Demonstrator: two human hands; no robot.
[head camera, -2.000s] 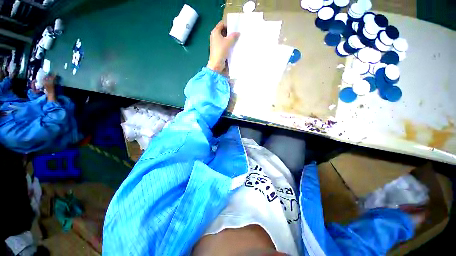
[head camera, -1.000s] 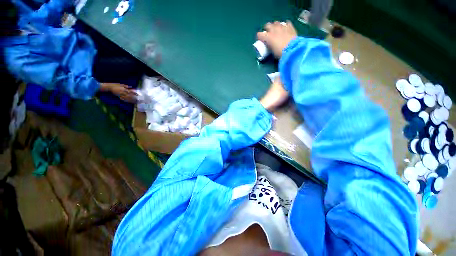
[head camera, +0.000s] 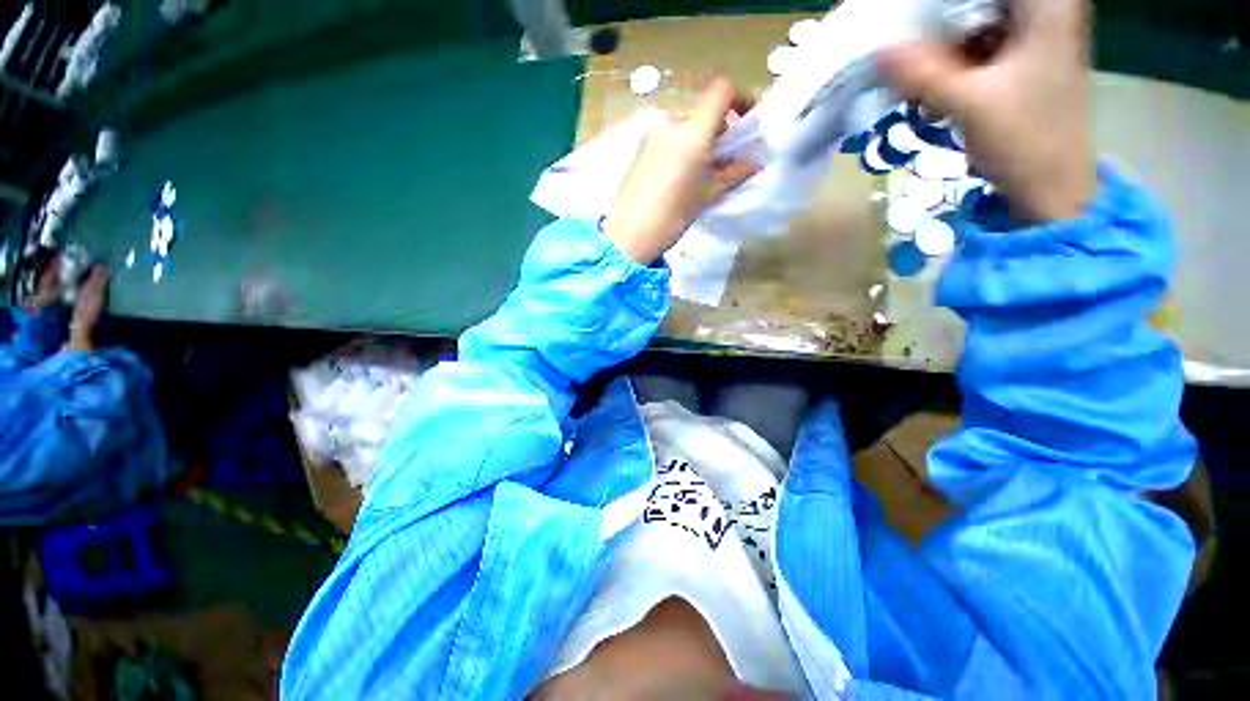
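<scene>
My left hand (head camera: 685, 171) is over the tan cardboard (head camera: 809, 281), its fingers closed around soft white sheets or a sleeve (head camera: 816, 117). My right hand (head camera: 1021, 117) is raised at the top right and grips the other end of this white material, which is blurred. A white sheet (head camera: 590, 167) sticks out left of my left hand. Another white sheet (head camera: 706, 267) lies on the cardboard below it. Blue and white discs (head camera: 925, 185) lie in a loose pile, partly hidden by my right hand. One white disc (head camera: 644, 80) lies apart.
The green bench (head camera: 370, 206) runs left, with a small disc cluster (head camera: 163, 230) on it. An open carton of crumpled white pieces (head camera: 359, 404) is below the bench edge. A person in a blue smock (head camera: 82, 425) works at far left. The pale board (head camera: 1179, 206) is at right.
The view has swung back over the cardboard. Both hands have moved from the green bench area to the cardboard, and white material now stretches between them. The other person's hand has left the carton.
</scene>
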